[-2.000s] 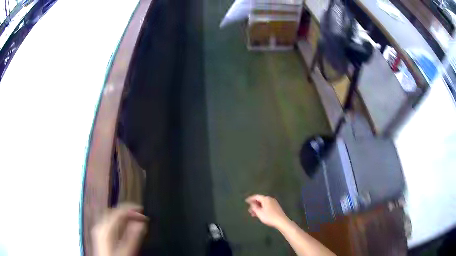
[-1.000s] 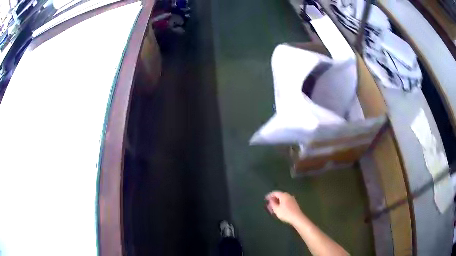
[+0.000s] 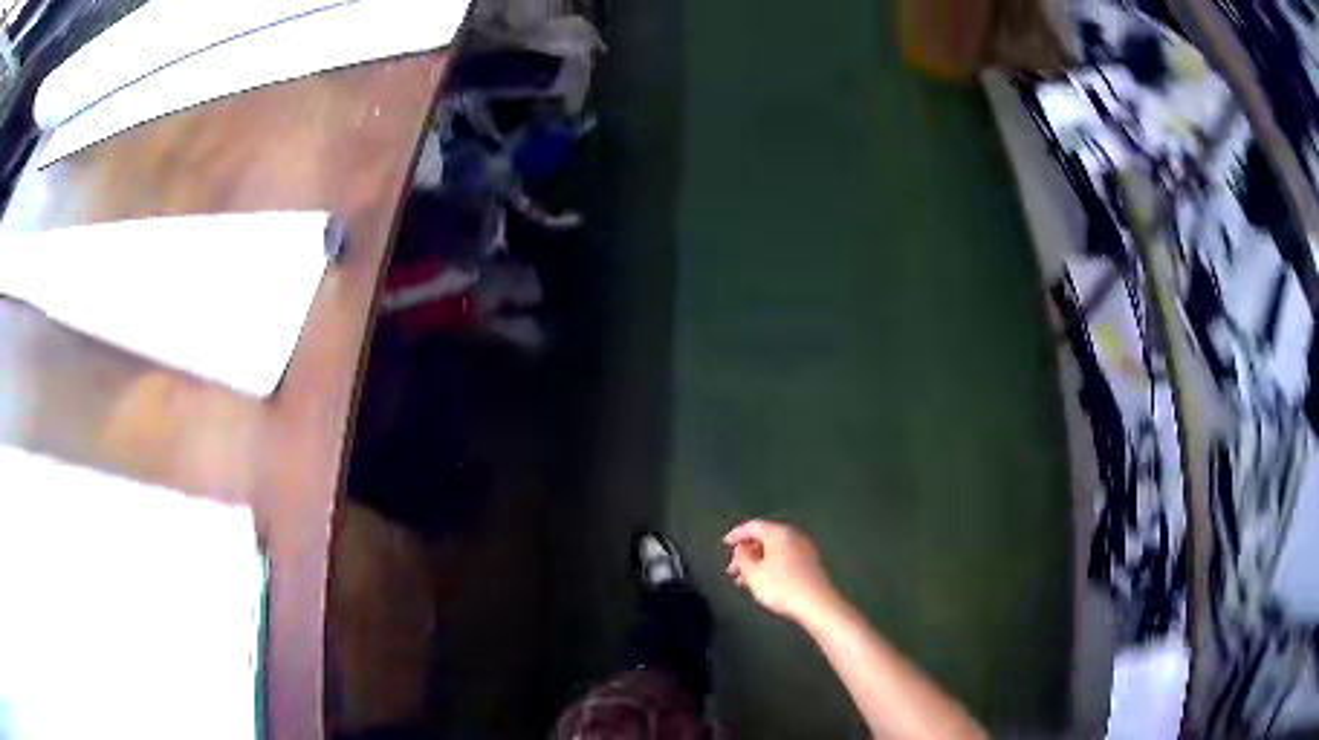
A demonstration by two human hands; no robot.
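My right hand (image 3: pixel 774 567) shows at the lower middle, over the green floor, with fingers loosely curled and nothing visible in it. My left hand is not in the picture. On the brown wooden cutting table (image 3: pixel 311 145) at the left lie a large white sheet (image 3: pixel 130 607) near me, a white piece with a rolled edge (image 3: pixel 188 282) beyond it, and a long white roll or sheet (image 3: pixel 217 51) at the far end.
Heaped remnants (image 3: pixel 492 159), white, blue, red and dark, lie under the left table's edge. The green floor (image 3: pixel 854 318) runs ahead as an aisle. Black-and-white material (image 3: pixel 1128 405) lies along the right side. A brown carton (image 3: pixel 948 36) stands at the top. My shoe (image 3: pixel 658 558) shows below.
The view has moved forward along the aisle. The fan and the carton with white material have passed out of view. My left hand, seen blurred two seconds ago, is gone from the picture.
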